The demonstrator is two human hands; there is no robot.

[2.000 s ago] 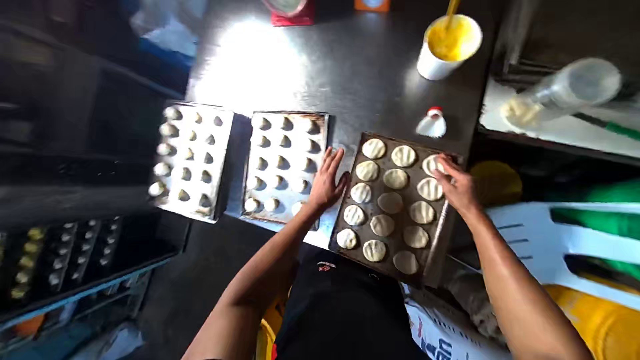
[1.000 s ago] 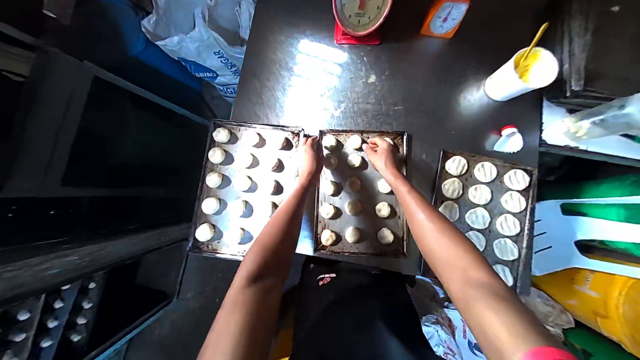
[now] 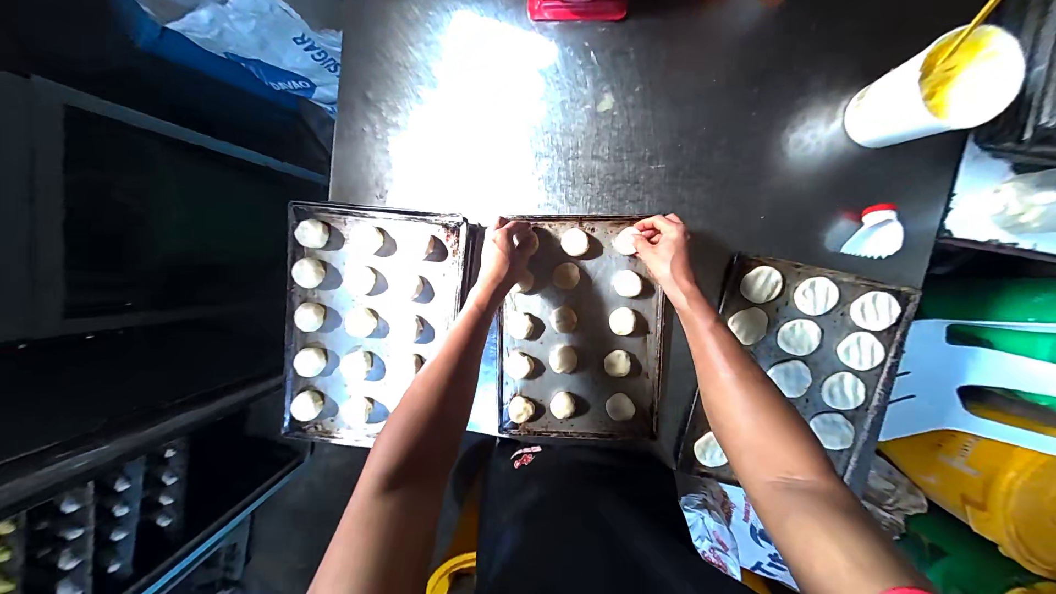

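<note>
Rows of round dough pieces lie on a metal baking tray [image 3: 594, 428] in the middle. My left hand [image 3: 508, 252] is at its top left corner, fingers curled over a dough piece that they partly hide. At the top right corner, the fingertips of my right hand [image 3: 662, 246] touch a dough ball [image 3: 626, 241]; whether they grip it is hard to tell. A second baking tray [image 3: 375, 213] with dough balls stands at the left, partly behind my left forearm. Flattened, ridged dough rounds [image 3: 860, 351] cover a third tray [image 3: 903, 326] at the right, which my right forearm partly covers.
A white cup [image 3: 891, 107] with yellow liquid and a handle in it stands on the metal table [image 3: 701, 107] at the upper right. Nearby lies a small red-capped bottle [image 3: 876, 233]. A red object [image 3: 577, 9] is at the far edge, plastic sacks [image 3: 264, 49] at the upper left.
Two seconds ago my hands were at the tray of flattened rounds; now both are at the middle tray. Since one second ago, my right hand has moved right along its far edge. The view has shifted.
</note>
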